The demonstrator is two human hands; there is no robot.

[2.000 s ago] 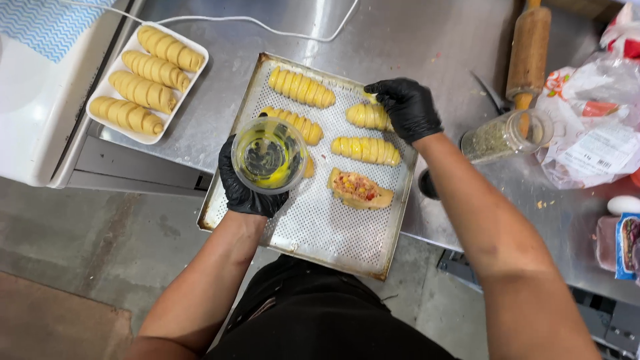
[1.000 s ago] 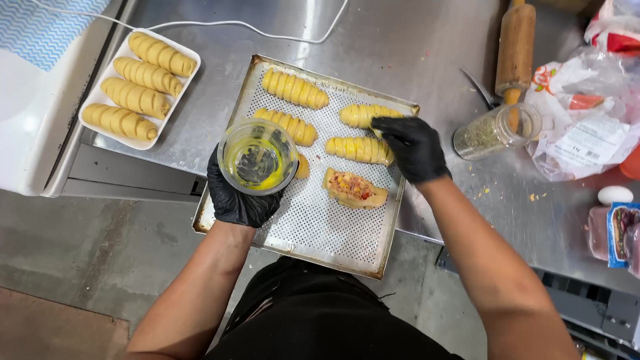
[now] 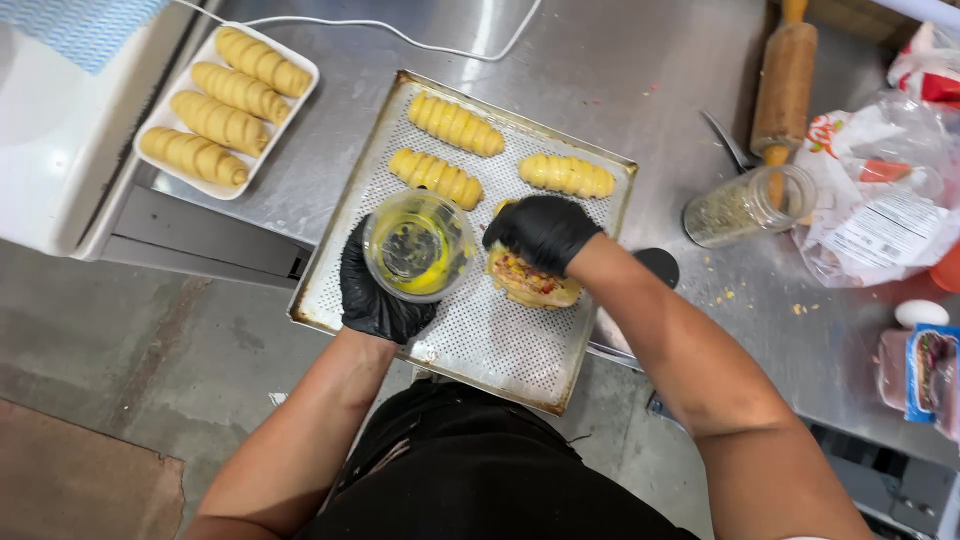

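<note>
My left hand (image 3: 379, 292), in a black glove, grips a clear plastic cup (image 3: 418, 244) with yellow liquid, probably egg wash, inside. The cup is over the left part of a perforated metal baking tray (image 3: 480, 337). My right hand (image 3: 544, 231), also black-gloved, is over a dough roll on the tray, fingertips down and largely hidden; whether it holds a brush cannot be told. Just below it is an open-topped pastry with chopped filling (image 3: 536, 289). Glossy segmented rolls lie beyond, at the upper left (image 3: 456, 124), below that (image 3: 435, 178) and upper right (image 3: 566, 175).
A white tray (image 3: 225, 184) with several dough rolls is at the left. On the steel table (image 3: 600, 60) are a white cable (image 3: 390, 28), a wooden rolling pin (image 3: 784, 86), a glass jar of dried herbs (image 3: 731, 210), plastic bags (image 3: 870, 225), an egg (image 3: 921, 313) and packaged meat (image 3: 930, 367).
My right hand has moved from the upper right roll down across the rolls to the left, near the filled pastry. My left hand still holds the cup over the tray.
</note>
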